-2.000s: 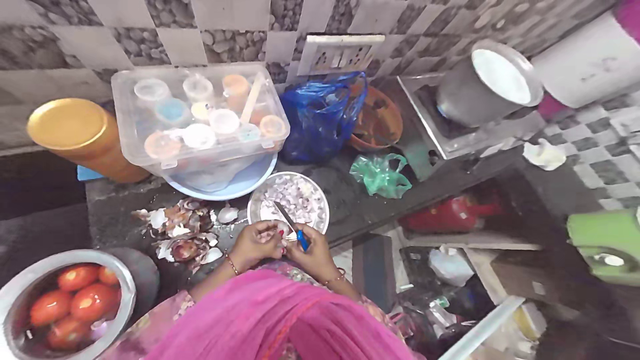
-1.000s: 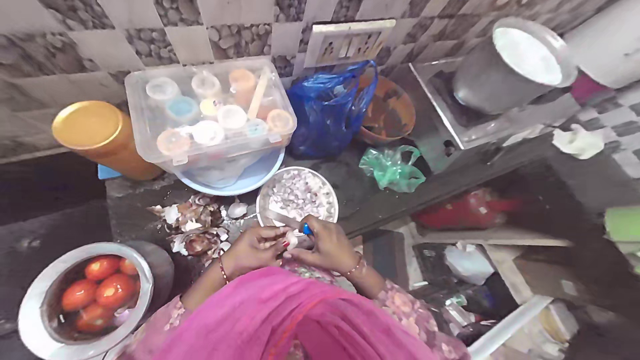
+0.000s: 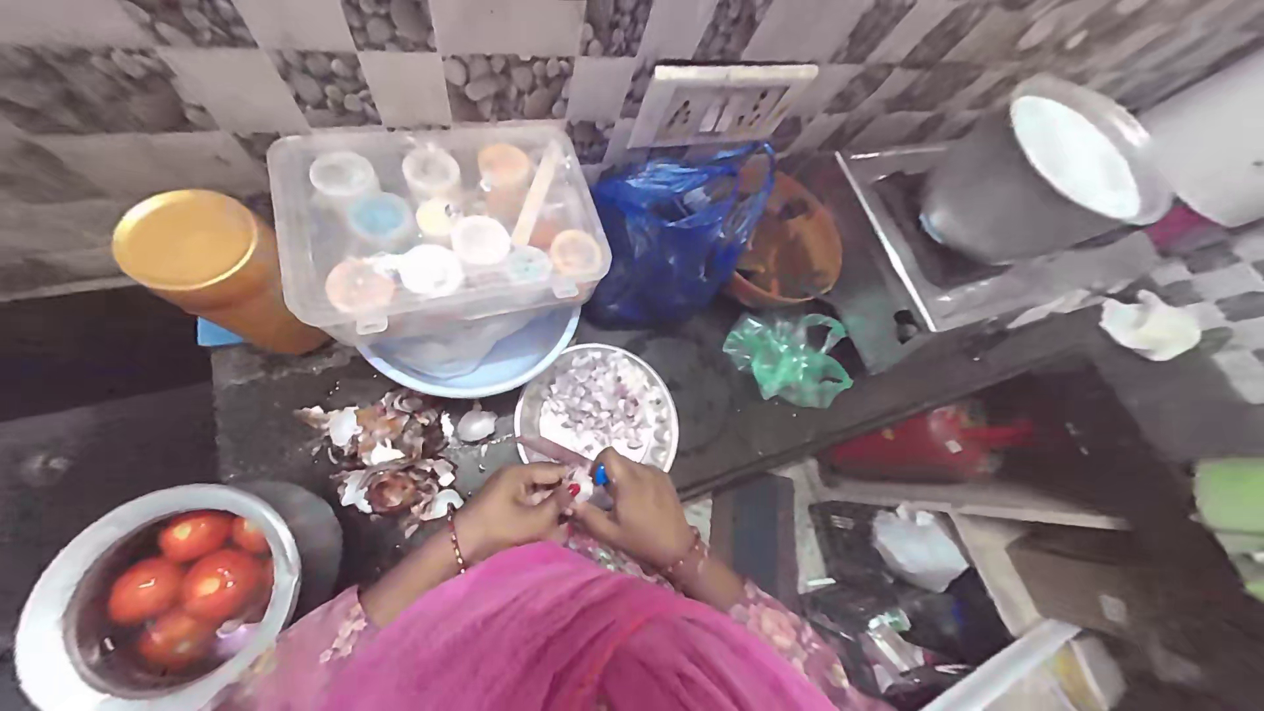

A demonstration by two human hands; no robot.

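Observation:
My left hand point(image 3: 513, 509) pinches a small pale piece, which looks like a peeled onion or garlic clove point(image 3: 579, 484), at the near edge of a round steel plate point(image 3: 671, 434). Blue-handled, the knife point(image 3: 599, 475) is in my right hand point(image 3: 637, 509), its blade pointing left over the plate's near rim. Chopped onion point(image 3: 597, 400) covers much of the plate. To the left lie onion skins point(image 3: 395, 464) and a small whole bulb point(image 3: 476, 426). Fingers partly hide the piece.
A steel pot of tomatoes point(image 3: 281, 553) stands at the left. Behind are a clear box of jars point(image 3: 444, 306) on a blue basin point(image 3: 474, 370), a blue plastic bag point(image 3: 662, 237), a green bag point(image 3: 790, 360) and a pot on the stove point(image 3: 987, 188).
The knife blade, pointing up over the plate two seconds ago, now lies low toward the left. Both hands stay together by the near rim.

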